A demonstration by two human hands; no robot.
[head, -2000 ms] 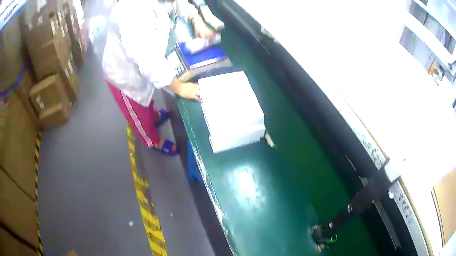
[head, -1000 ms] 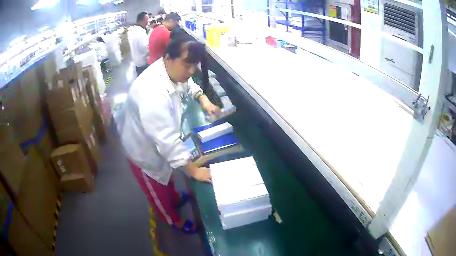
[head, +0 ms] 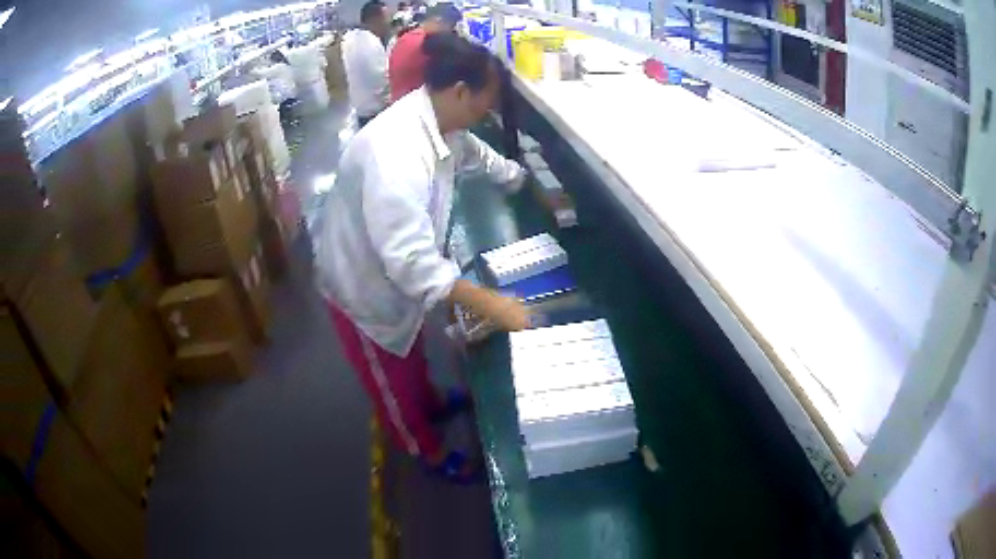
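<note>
Neither of my hands is in view. A stack of white unit boxes stands on the green surface in front of me, several rows with thin seams on top. Behind it, a digital bench scale with a blue platform bears a few white unit boxes side by side. A co-worker in a white jacket stands at the bench's left edge, one hand near the back left corner of the stack, the other arm reaching towards a row of small boxes further back.
A raised white worktop runs along the right, with a white metal post. Stacked brown cartons line the left side of the aisle. Yellow-black floor tape runs beside the bench. Other people stand far back. A small pale piece lies beside the stack.
The view has lifted and shifted, showing more of the aisle. More boxes now lie on the scale than one second ago. The co-worker's near hand has moved from the stack's side to its back corner.
</note>
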